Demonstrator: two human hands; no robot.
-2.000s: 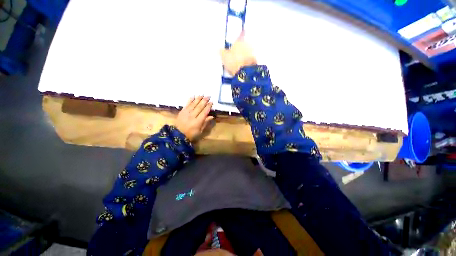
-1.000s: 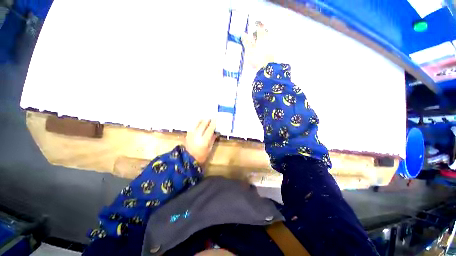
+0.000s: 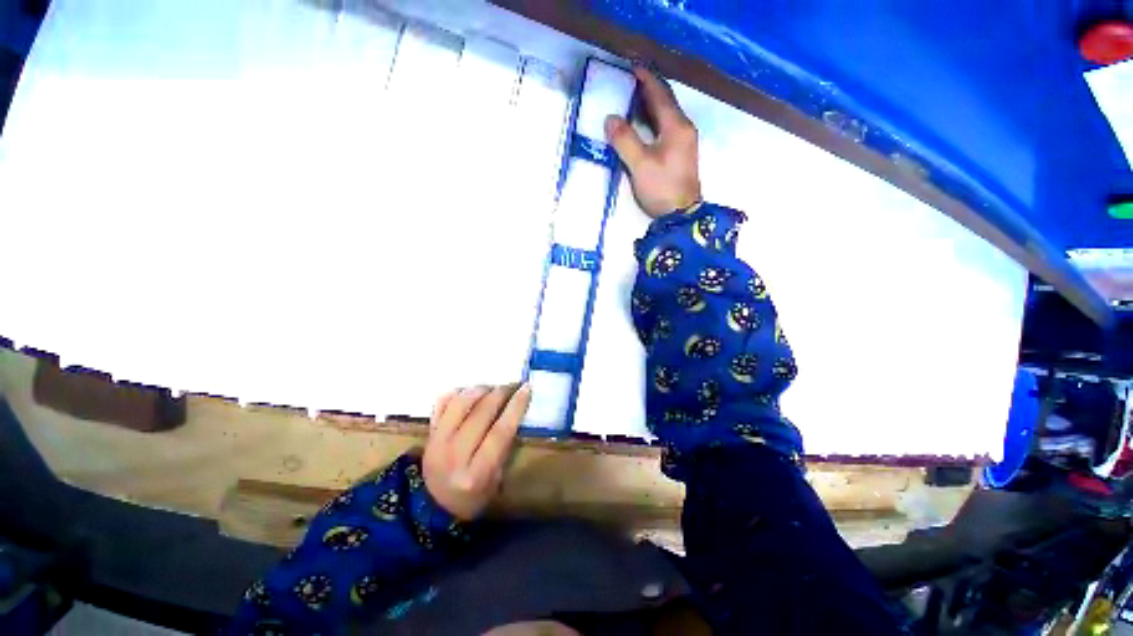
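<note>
The long, narrow cutting die, a blue frame with crossbars and pale openings, lies on the white sheet and runs from the near edge to the far edge. My right hand is at the die's far end, with thumb and fingers spread over its right side. My left hand rests at the near edge, its fingertips touching or very near the die's near left corner. Whether the white area is sheet or bare board cannot be told.
The wooden front rail runs along the near edge. The blue press beam stands over the far edge, with a red button and a green button. A blue bucket is beyond the right end.
My right hand has moved to the die's far end. My left hand has stayed near the rail, its fingertips now by the die's near corner. The view has shifted towards the press beam.
</note>
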